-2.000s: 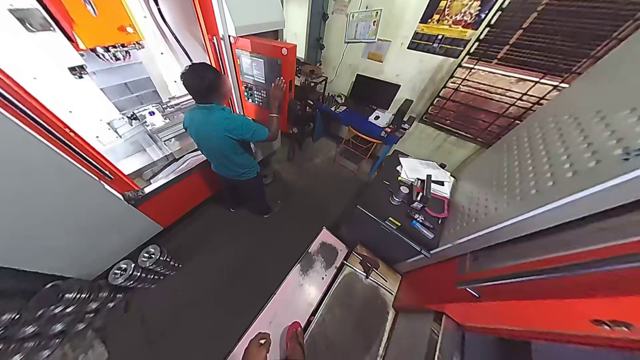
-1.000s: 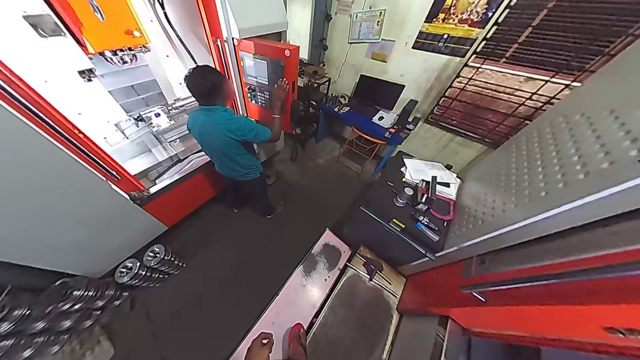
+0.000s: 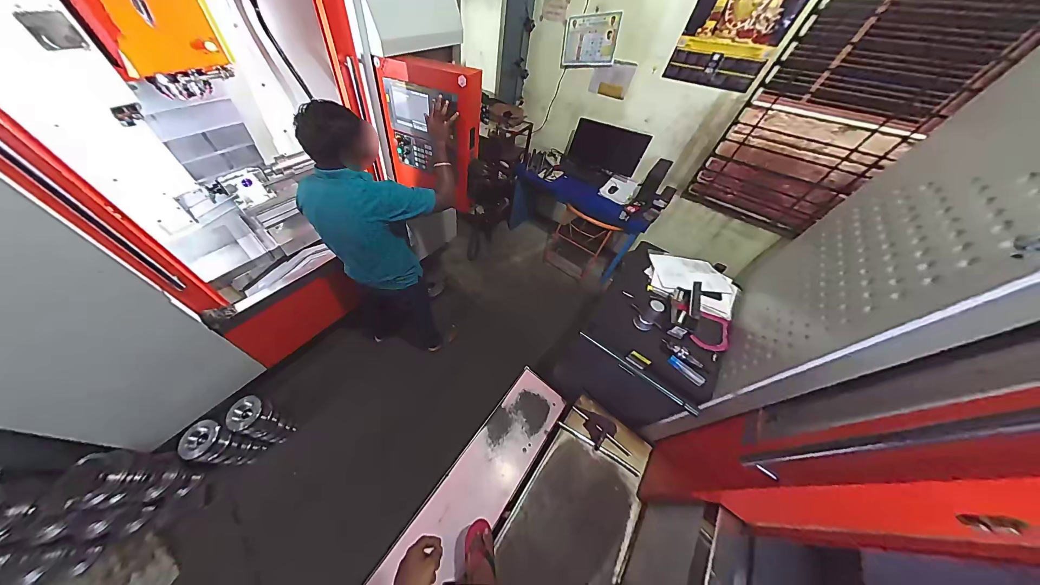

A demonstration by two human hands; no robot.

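At the bottom edge, my left hand (image 3: 420, 561) shows partly, its fingers curled, over a long pale pink board (image 3: 487, 479). A small pale spot shows at its fingers; whether this is a held thing, I cannot tell. Close on its right is a foot in a pink-red slipper (image 3: 479, 540). My right hand is out of view. Beside the board lies a grey metal plate (image 3: 569, 504) in a light frame, with a dark clamp-like part (image 3: 599, 426) at its far end.
A co-worker (image 3: 366, 219) stands at a red CNC control panel (image 3: 422, 122) by an open machine. Turned metal parts (image 3: 236, 431) lie at lower left. A dark cabinet (image 3: 593, 357) bears papers and tools. Behind are a blue desk (image 3: 561, 191) with a monitor and an orange-framed chair (image 3: 589, 223).
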